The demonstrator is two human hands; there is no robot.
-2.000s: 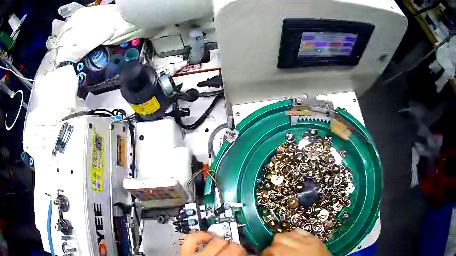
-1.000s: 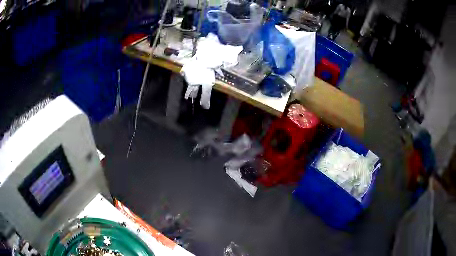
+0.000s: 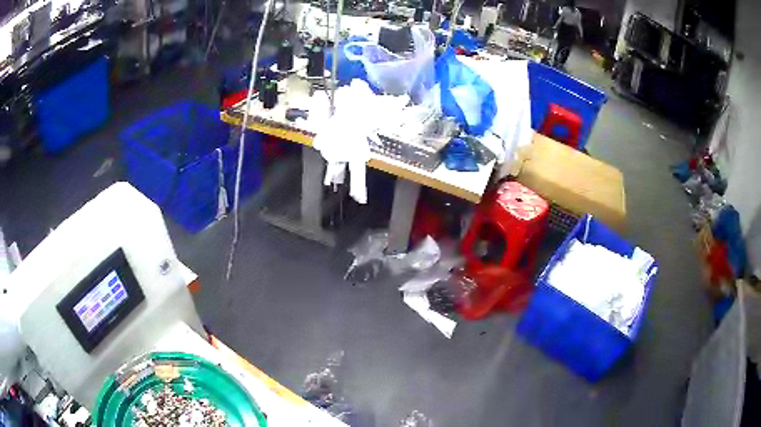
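Note:
Neither of my hands is in the picture. The green round bowl feeder (image 3: 242, 399) is nearest in front of me at the bottom left, cut off by the lower edge. Small shiny metal buttons (image 3: 179, 409) are heaped in it. Behind it stands the rounded white housing (image 3: 142, 225) with a lit touchscreen panel (image 3: 102, 298). The feeder and housing stand on a white table (image 3: 271, 385) with an orange-brown edge.
A side table (image 3: 425, 177) holds white cloth, blue and clear plastic bags and dark cones. A red stool (image 3: 509, 218), a carton (image 3: 576, 179) and a blue bin of white material (image 3: 563, 329) stand right. An open blue bin (image 3: 192, 188) is behind. Plastic scraps lie on the floor. A person (image 3: 567, 32) is far back.
The view has swung right, away from the sewing machine, so the bowl now sits bottom left. Both hands, seen at the bowl and clamps two seconds ago, have left the picture.

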